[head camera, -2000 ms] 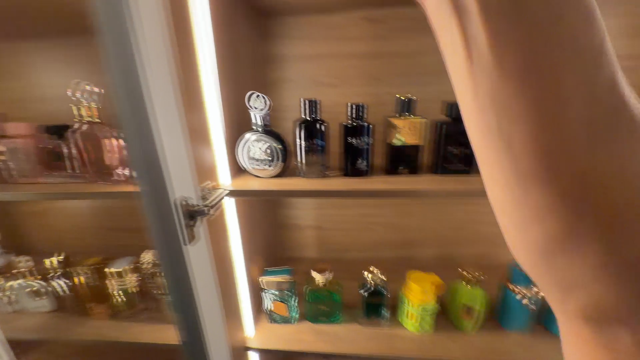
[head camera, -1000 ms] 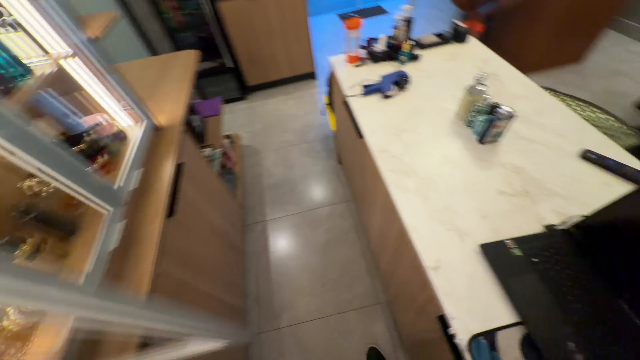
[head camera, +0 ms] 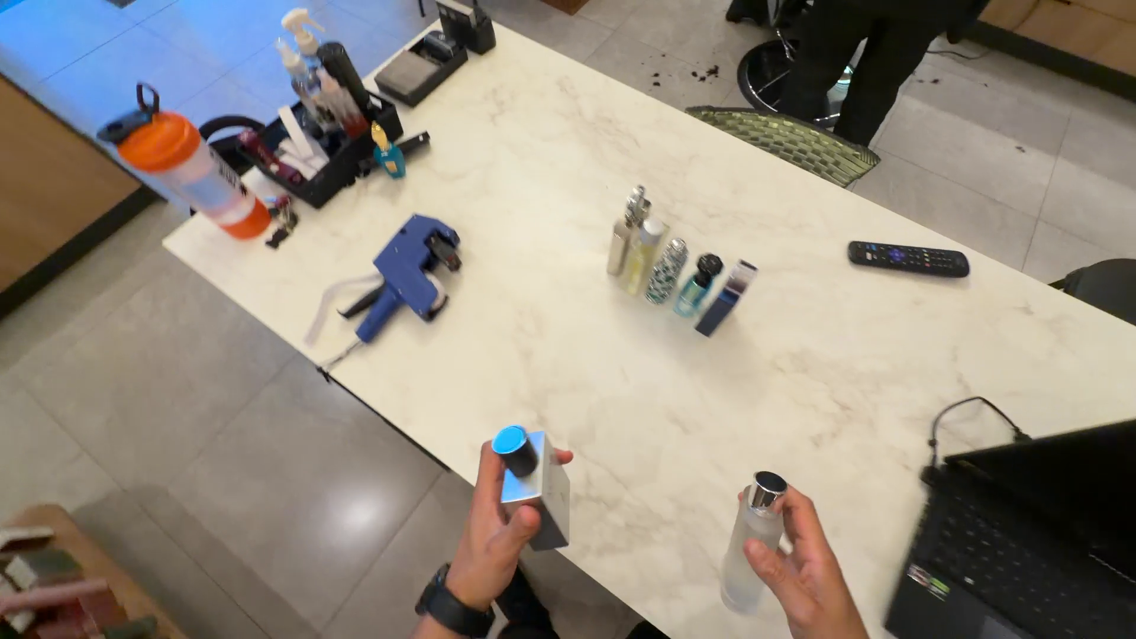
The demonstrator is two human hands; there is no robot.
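My left hand (head camera: 497, 532), with a black watch on its wrist, grips a square silver-grey perfume bottle (head camera: 548, 501) with a dark round cap, at the near edge of the marble-look counter (head camera: 568, 373). In my right hand (head camera: 803, 568) is a tall frosted cylindrical bottle (head camera: 744, 568) with a shiny silver cap, held over the counter near the laptop. Farther up the counter stands a row of several small perfume bottles, among them a yellowish one (head camera: 641, 257), a speckled one (head camera: 666, 273), a light-blue one (head camera: 695, 288) and a dark-blue one (head camera: 726, 300).
A blue price-label gun (head camera: 410, 271) lies left of the row. Beyond it are an orange-lidded shaker bottle (head camera: 200, 177), a black organizer tray (head camera: 328, 182) and a teal bottle (head camera: 389, 158). A remote (head camera: 909, 258) and a black laptop (head camera: 1021, 541) are right. A person's legs (head camera: 852, 71) show behind.
The view has swung from lit perfume shelves to the counter. Both my hands now show, each holding a bottle; an arm was raised before the shelves two seconds ago.
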